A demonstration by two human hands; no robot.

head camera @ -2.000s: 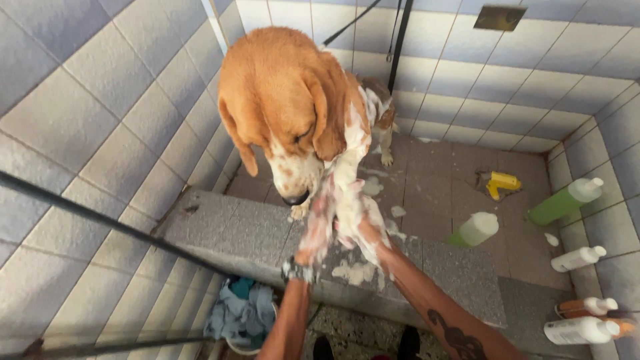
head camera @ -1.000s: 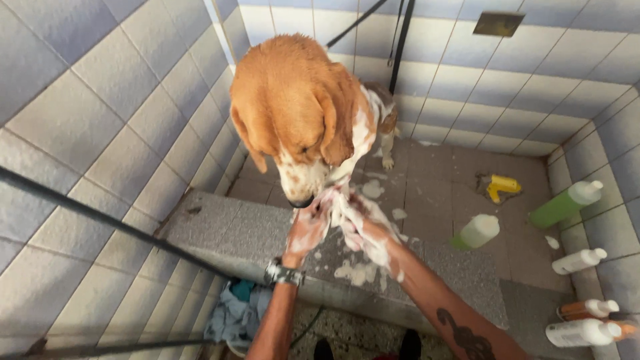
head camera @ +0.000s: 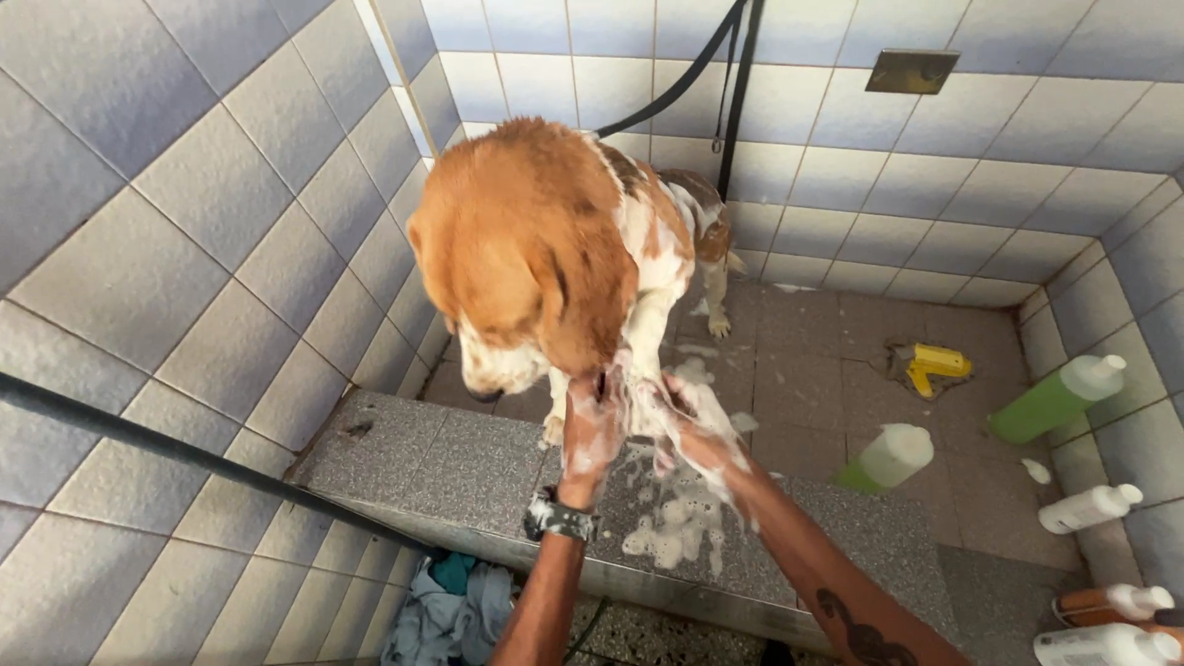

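Note:
A wet brown and white dog [head camera: 532, 236] sits in a tiled washing stall, its head lowered and turned to the left. My left hand [head camera: 595, 416] and my right hand [head camera: 694, 416], both covered in lather, are around the dog's soapy front leg [head camera: 650, 347], one at each side, low by the paw. The paw itself is partly hidden between them. The other front paw [head camera: 553, 430] rests by the stone ledge, left of my left hand. White foam [head camera: 680, 523] lies on the ledge below my hands. A black strap [head camera: 680, 91] runs up from the dog's neck.
A speckled stone ledge [head camera: 481, 458] crosses in front. Green-liquid bottles [head camera: 1054, 402] [head camera: 886, 458], a white bottle [head camera: 1091, 509] and a yellow spray gun [head camera: 934, 365] are at the right. A dark rail [head camera: 203, 462] slants across the left; cloths [head camera: 453, 606] lie below the ledge.
The dog's head has turned away from my hands to the left; its muzzle was just above them before. My hands stay together at the front leg.

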